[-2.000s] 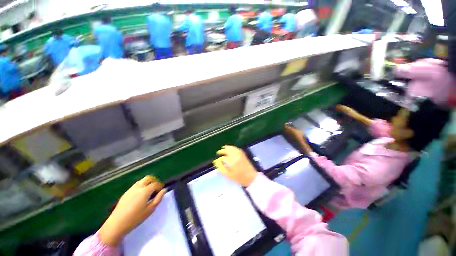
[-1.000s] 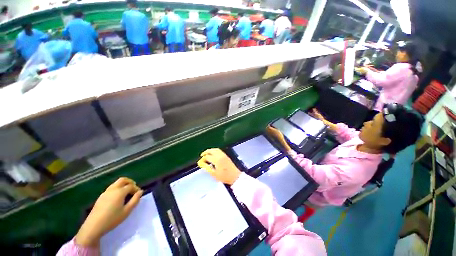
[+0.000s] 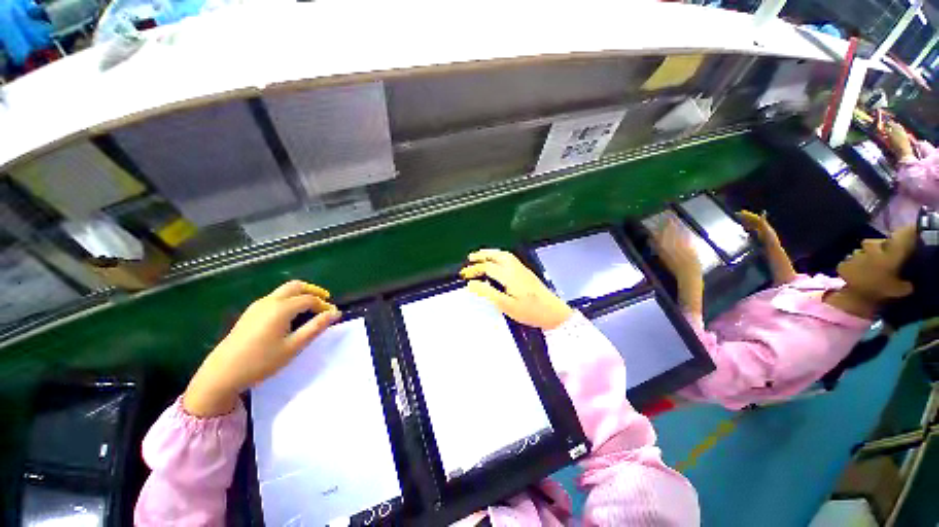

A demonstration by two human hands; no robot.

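Observation:
Two tablets with lit white screens lie side by side in a black tray point(image 3: 416, 453) in front of me. My left hand point(image 3: 270, 338) rests over the top of the left tablet point(image 3: 324, 422), fingers bent, with yellow finger cots. My right hand point(image 3: 515, 289) is over the top edge of the right tablet point(image 3: 476, 381), fingers spread, also with yellow finger cots. Neither hand grips anything that I can see. White handwritten marks and a small label show at the tablets' lower edges.
Another tray with two tablets point(image 3: 644, 340) stands to the right, and a dark tray point(image 3: 80, 443) to the left. A person in pink point(image 3: 783, 335) works at a further tray on the right. A white-topped shelf point(image 3: 412, 36) with a code sheet point(image 3: 580, 139) runs above the green bench point(image 3: 443, 232).
The view has tilted down and shifted, so the dark tray at left now shows. Both hands remain at the top of the tablets. The neighbouring person's near hand has lifted over their tablet.

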